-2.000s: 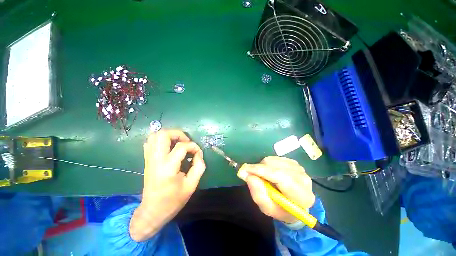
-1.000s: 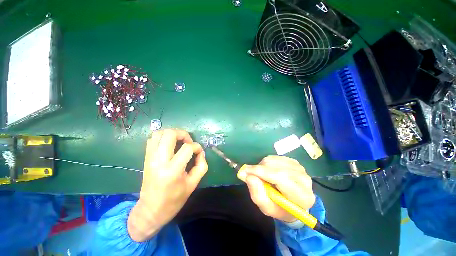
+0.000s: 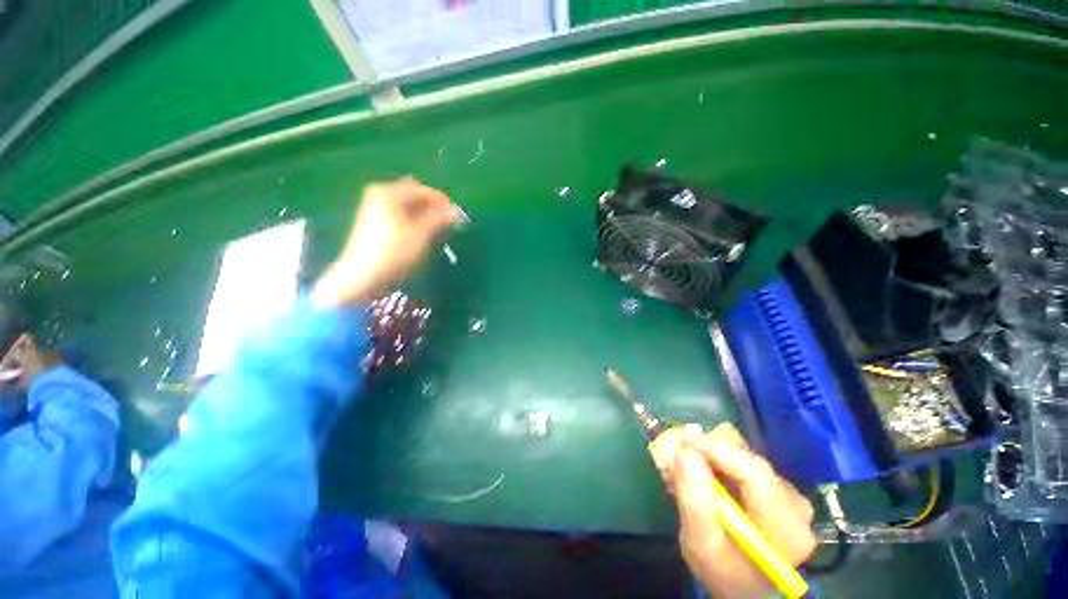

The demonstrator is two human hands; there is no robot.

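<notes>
My right hand [image 3: 744, 515] holds the yellow soldering iron [image 3: 740, 527], its metal tip over the mat. My left hand [image 3: 392, 234] is blurred and stretched to the far side of the mat, fingers pinched together; a small shiny bit shows at the fingertips, but I cannot tell if it is held. The small pale clear work block [image 3: 539, 424] lies near the front edge. The tangled red-wired parts [image 3: 398, 331] lie beside my left sleeve, partly covered. A thin curved solder wire [image 3: 469, 491] lies loose on the mat.
The black fan [image 3: 673, 252] stands at centre right, beside the blue soldering station [image 3: 796, 380] and its tip-cleaner tray [image 3: 919, 412]. Clear blister trays [image 3: 1036, 339] are far right. A white tray [image 3: 248, 287] lies left, partly behind my sleeve. Another person's hand [image 3: 21, 357] shows far left.
The view has shifted up and shows the bench's far side. My left hand has left the work block and reached far forward. The iron's tip has moved right, away from the block.
</notes>
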